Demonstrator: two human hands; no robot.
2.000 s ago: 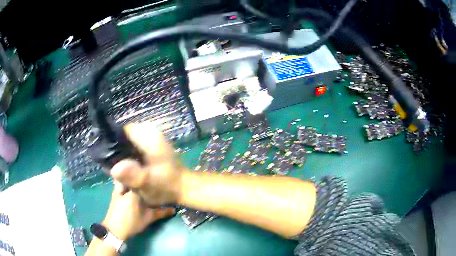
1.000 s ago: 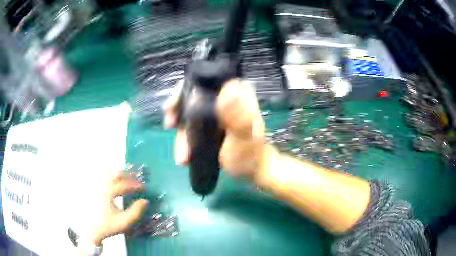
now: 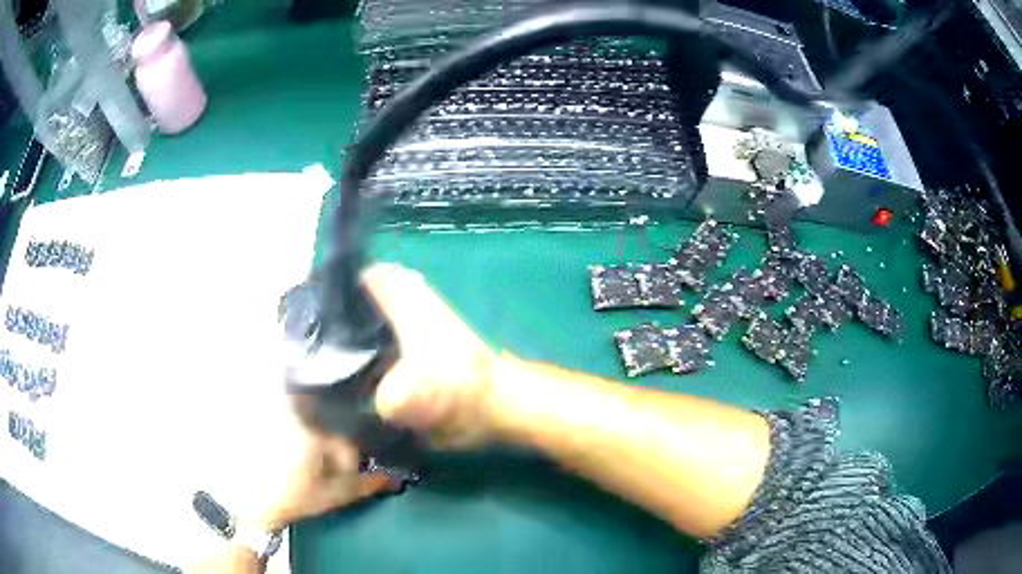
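My right hand (image 3: 431,364) is wrapped around the thick black electric screwdriver (image 3: 336,348), held upright over the bench at the right edge of the white sheet. Its cable arches up from its top. My left hand (image 3: 319,465) is low beside the screwdriver's lower end, partly behind it. A small dark circuit board (image 3: 387,477) shows at the left fingertips; most of it and the screwdriver tip are hidden. The left hand seems to hold this board against the mat.
The white sheet (image 3: 168,336) bears short rows of dark boards at left. A pink bottle (image 3: 170,79) stands behind. Stacked trays (image 3: 527,135) are at the back. Loose boards (image 3: 639,286) lie right of centre. A feeder (image 3: 728,135) and blue-labelled box (image 3: 885,179) stand behind them; more boards (image 3: 958,280) are heaped far right.
The screwdriver has moved down and left, and my left hand has come off the sheet to meet it at the board. The view has shifted left since the oldest frame.
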